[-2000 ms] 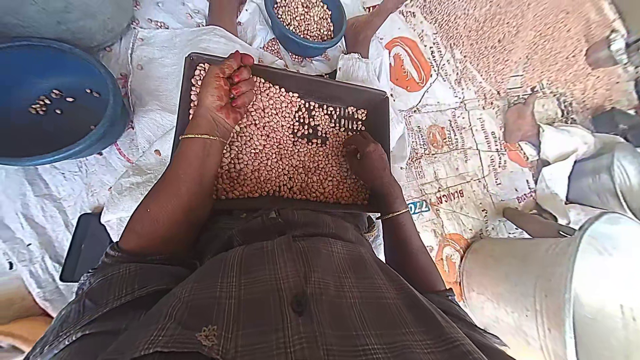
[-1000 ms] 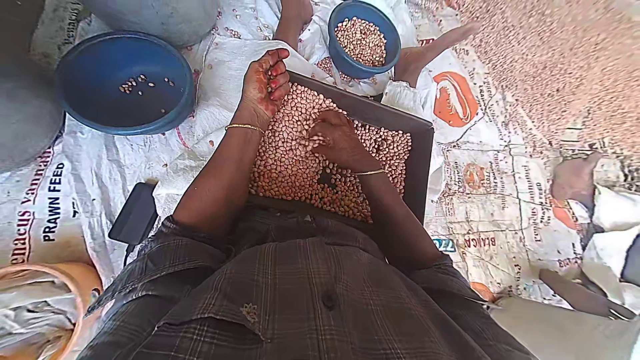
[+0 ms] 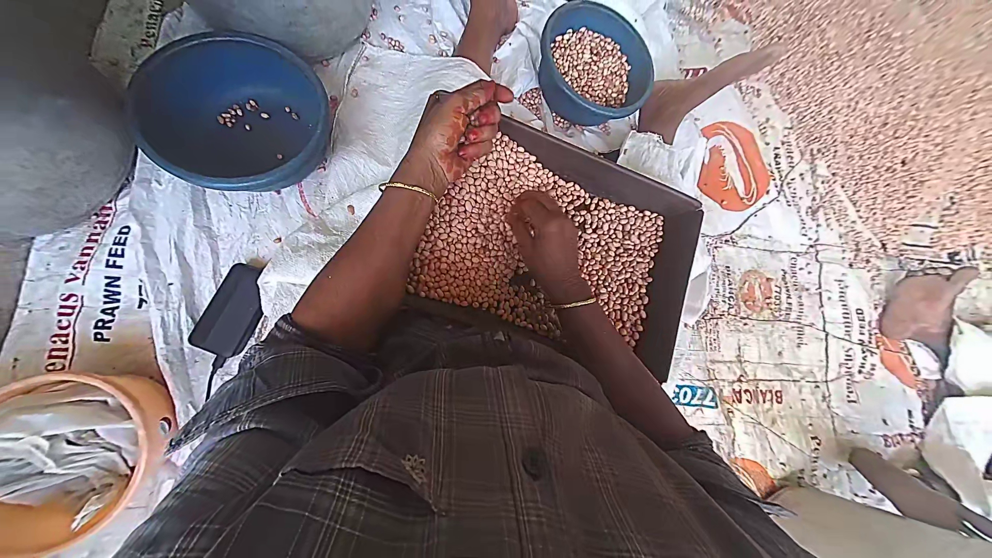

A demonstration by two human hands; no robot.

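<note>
A dark rectangular tray full of pinkish shelled nuts or seeds rests against my lap. My left hand, its fingers curled and stained red, is over the tray's upper left corner; whether it holds anything is hidden. Over the middle of the nuts is my right hand, fingers bent and close together, with what looks like a nut at the fingertips. Beyond the tray stands a small blue bowl heaped with similar nuts. A larger blue basin at the upper left holds several loose ones.
Printed woven sacks cover the ground. At the lower left is an orange tub with pale sheets inside, and a black device with a cable lies nearby. Large grey vessels stand upper left. Nuts are spread thickly at the upper right.
My right hand has moved from the tray's right side to the middle of the nuts. The dark gap in the nuts at upper right is filled, and one shows near the tray's lower edge. The view has shifted left.
</note>
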